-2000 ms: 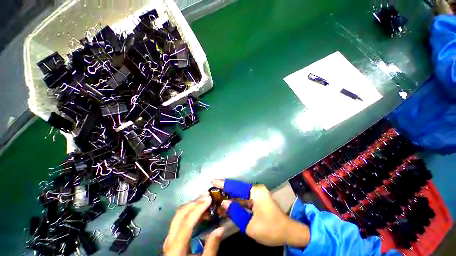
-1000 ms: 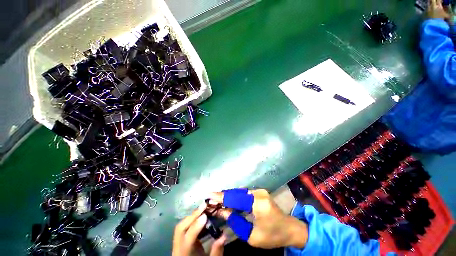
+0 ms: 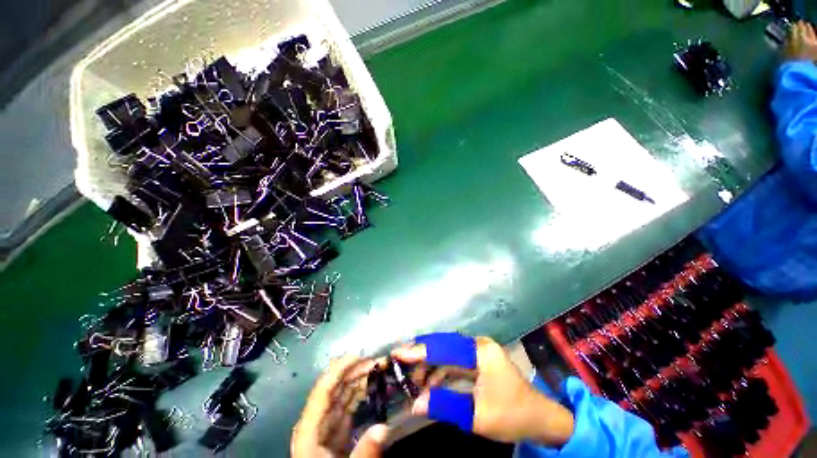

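Both hands are at the bottom centre, close together over the bench edge. My right hand, with blue finger wraps on two fingers, grips a small black workpiece between fingers and thumb. My left hand is curled around the same piece from the left and is partly blurred. The fingers hide much of the piece, so its shape cannot be told. Binder clips lie in a tangled heap at the left, spilling from the tipped white clip bin.
The red tray at the lower right holds rows of clamped assemblies. A white paper sheet with two small black items lies on the green bench. A black cluster and another person's blue sleeve are at the upper right.
The view has shifted slightly, moving the bench things right and down. My left fingers have spread and curled around the piece. The gold-brown part seen between my fingers earlier no longer shows clearly.
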